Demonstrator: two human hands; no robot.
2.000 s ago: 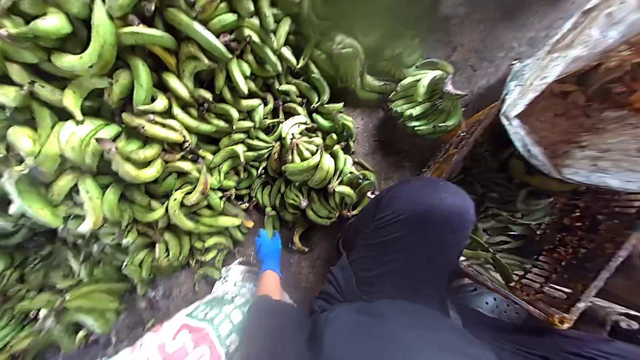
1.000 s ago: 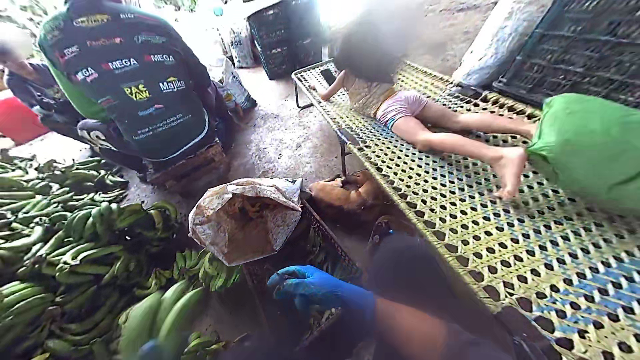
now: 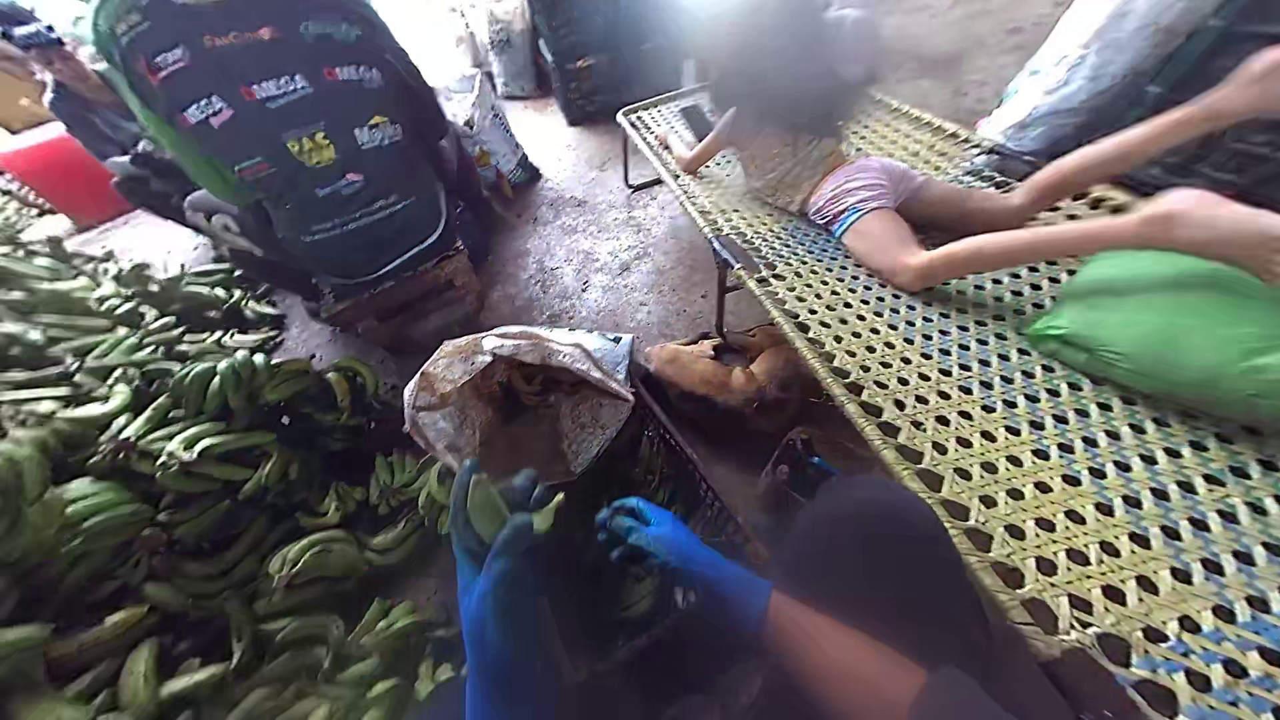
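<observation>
My left hand (image 3: 500,540), in a blue glove, holds a green plantain (image 3: 488,508) upright between thumb and fingers, just in front of an open woven sack (image 3: 440,400). My right hand (image 3: 640,530), also blue-gloved, is a little to the right with its fingers curled loosely and nothing seen in them. Below both hands is a dark crate (image 3: 690,460) with green plantains inside, partly hidden by my arms. A large heap of green plantains (image 3: 200,440) in bunches covers the floor on the left.
A person (image 3: 290,140) sits with their back to me beyond the heap, another at far left. On the right, a person lies on a woven cot (image 3: 1000,400) beside a green bundle (image 3: 1170,330). A brown dog (image 3: 720,375) is curled under the cot's edge by the crate.
My left hand has come up into clear view with a plantain in it. My right hand is farther from the sack's front. The view has swung up from the heap since the oldest frame.
</observation>
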